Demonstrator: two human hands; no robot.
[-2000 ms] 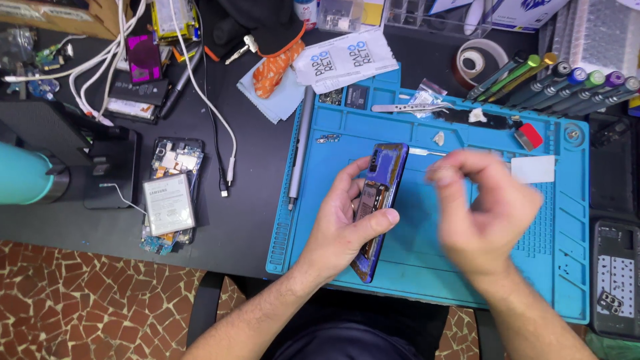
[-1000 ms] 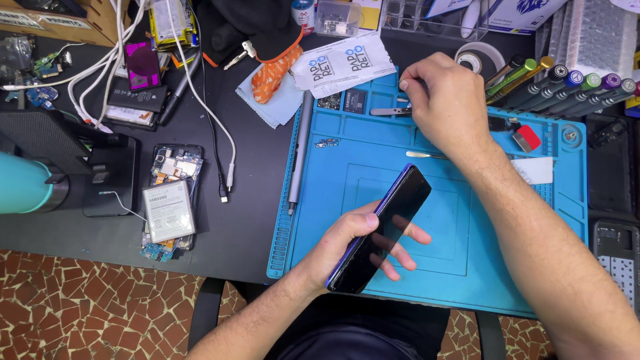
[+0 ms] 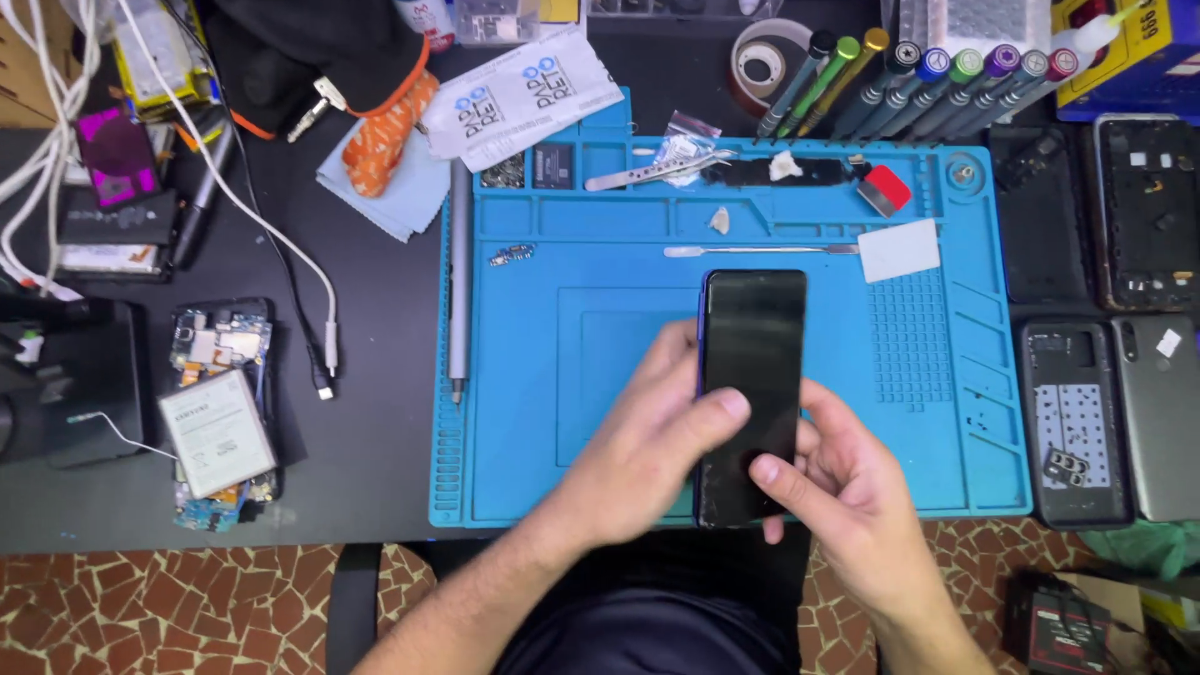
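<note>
A smartphone (image 3: 753, 347) with a dark screen faces up, upright in view, above the blue silicone repair mat (image 3: 525, 375). My left hand (image 3: 647, 431) grips its left edge, thumb on the glass. From the right, my right hand (image 3: 844, 478) holds the lower edge, its thumb also on the screen and its fingers partly behind. The phone's back is hidden. Beyond it lie a thin metal spudger (image 3: 759, 250), a white card (image 3: 898, 250) and metal tweezers (image 3: 656, 172). A grey pen-shaped screwdriver (image 3: 459, 281) rests along the mat's left side.
Several precision screwdrivers (image 3: 872, 94) stand behind the mat, beside a tape roll (image 3: 764, 66). At left are white cables (image 3: 225, 197) and a loose battery (image 3: 217, 433) on an opened phone. Phone housings (image 3: 1078, 422) line the right side. A blue cloth (image 3: 389, 202) lies back left.
The right hand has come from the tweezers area at the back of the mat to the phone. Two seconds ago the phone's open back showed; now its screen is up, held in both hands.
</note>
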